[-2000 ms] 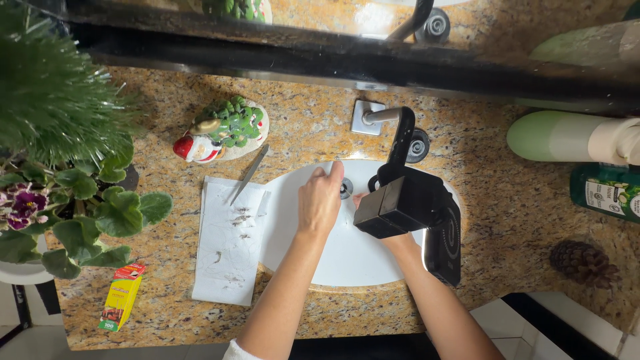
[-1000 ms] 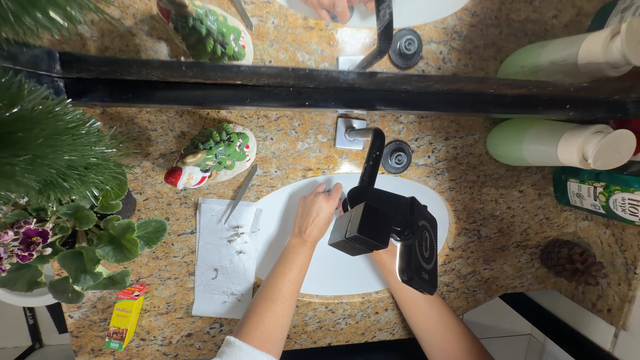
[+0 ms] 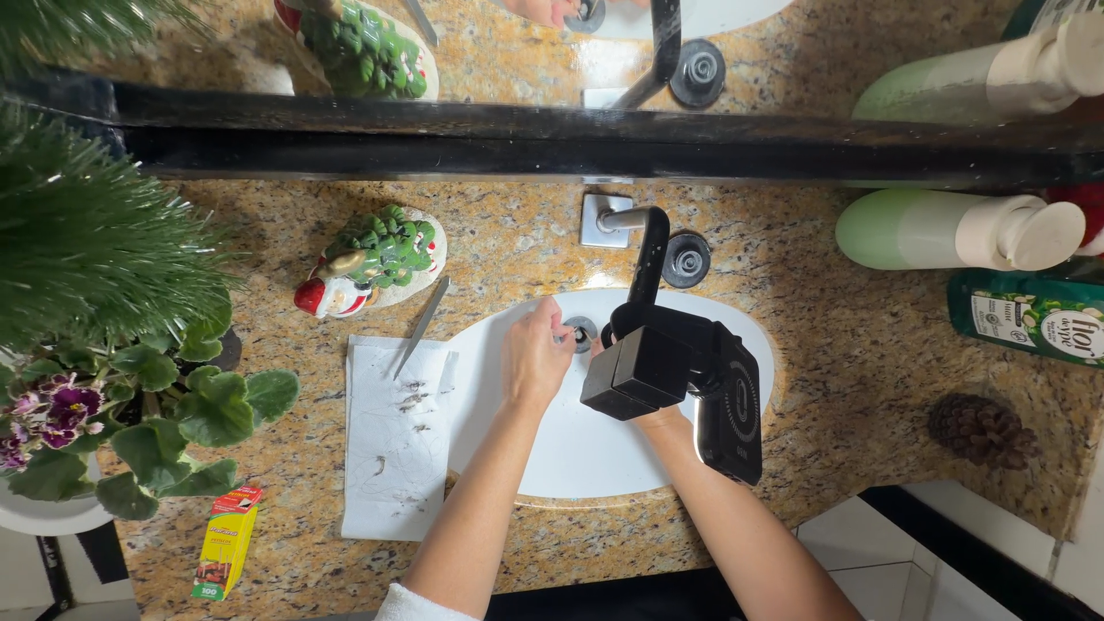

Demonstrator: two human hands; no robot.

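My left hand (image 3: 536,355) is over the white sink basin (image 3: 552,461), its fingers bent beside the drain (image 3: 581,333). A small dark bit shows at its fingertips, too small to name. Most of my right hand (image 3: 657,419) is hidden behind a black faucet-mounted device; only its wrist and a bit of finger near the drain show. What it holds cannot be seen. Left of the basin, a white paper towel (image 3: 388,483) bears dark hair-like debris. Metal tweezers or a similar slim tool (image 3: 422,328) lies across its top edge.
The black device (image 3: 651,371) hangs by the faucet (image 3: 649,259), above the basin. A black round stopper (image 3: 686,260) lies beside the faucet. A Santa-and-tree figurine (image 3: 371,263), potted violet (image 3: 155,431) and yellow box (image 3: 226,543) stand left; a pump bottle (image 3: 949,229), green bottle (image 3: 1026,319) and pine cone (image 3: 981,431) right.
Both hands stay low over the basin near the drain, while the fingers of my left hand have shifted slightly. The view has moved somewhat, showing more of the mirror.
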